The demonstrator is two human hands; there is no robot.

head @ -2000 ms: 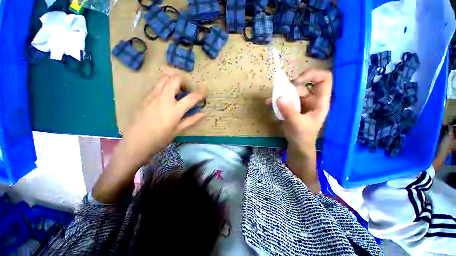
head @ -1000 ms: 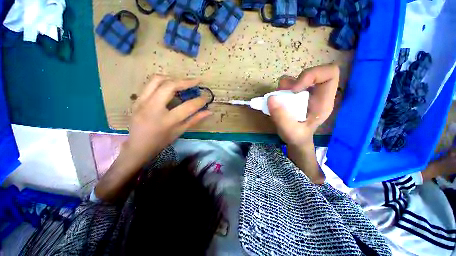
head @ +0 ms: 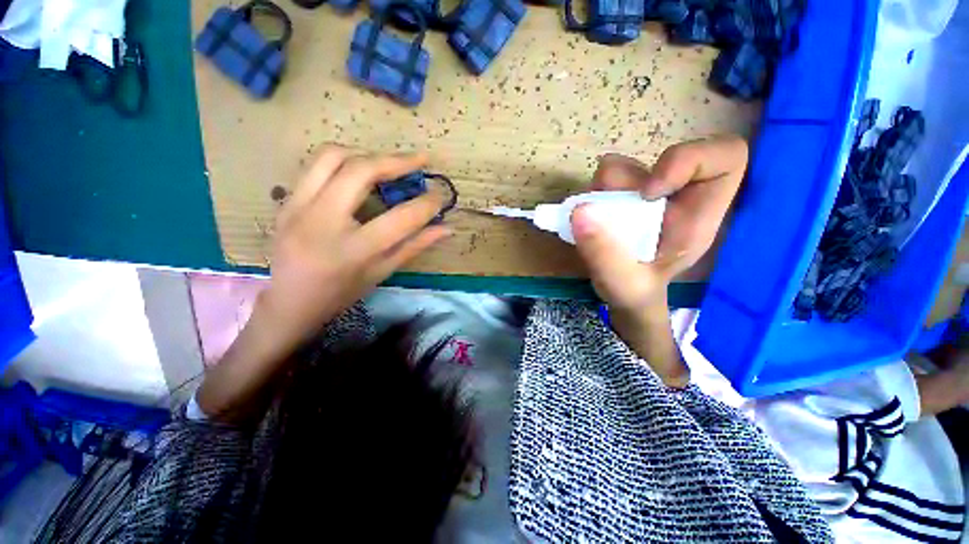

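My left hand [head: 345,218] holds a small navy-grey plaid bag [head: 404,189] between its fingers, low over the cardboard work board [head: 510,106]. The bag's dark loop handle [head: 451,196] points right. My right hand [head: 664,213] holds a white glue bottle [head: 622,221] on its side. The bottle's thin nozzle [head: 515,213] points left towards the loop, with its fine tip close to it. I cannot tell if they touch. The fingers partly hide the held bag.
More plaid bags [head: 389,60] lie along the board's far edge, heaped at the right. A blue bin [head: 744,255] with many bags stands at the right. A white cloth [head: 69,32] lies on the green surface [head: 106,191]. A person's white striped sleeve [head: 882,425] shows lower right.
The bottle has turned from pointing away to pointing left at the held bag's loop. The bag now shows between my left fingers. The view has shifted, so the far bags sit higher.
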